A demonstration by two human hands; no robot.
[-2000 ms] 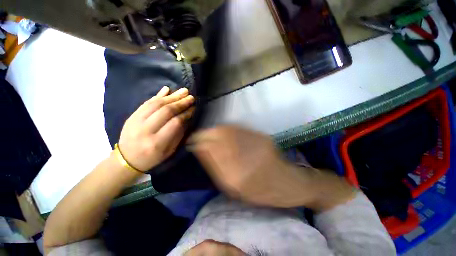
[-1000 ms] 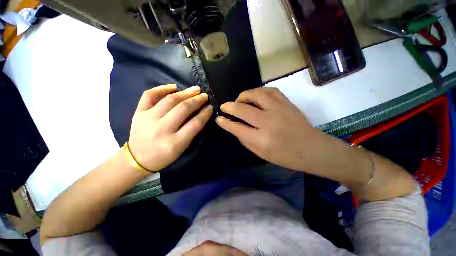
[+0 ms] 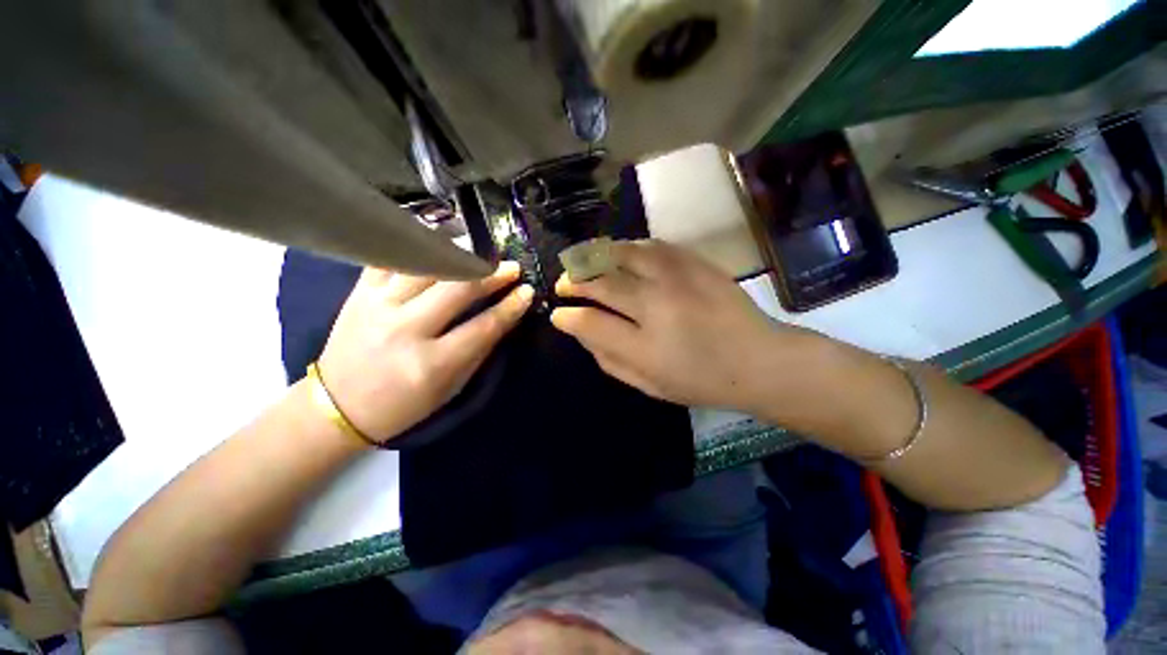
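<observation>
A dark garment panel (image 3: 550, 448) lies under the sewing machine head (image 3: 307, 141) and hangs over the table's front edge. My left hand (image 3: 410, 346) lies on the panel's left part, fingertips beside the seam near the presser foot (image 3: 506, 230). My right hand (image 3: 666, 320) is on the right part, its thumb and fingertips at the cloth by the seam, close to my left fingertips. Both hands hold the cloth at the seam. The machine head hides the needle and the panel's far part.
A smartphone (image 3: 819, 230) lies on the machine bed at the right. Scissors (image 3: 1049, 243) with green and red-black handles lie beyond it. A red and blue basket (image 3: 1103, 422) is below the table edge at right. Dark panels (image 3: 45, 371) lie at far left.
The view has tilted, so the machine head fills more of the top. My right hand, blurred at first, came to the seam beside my left and stays there. More cloth hangs toward my lap.
</observation>
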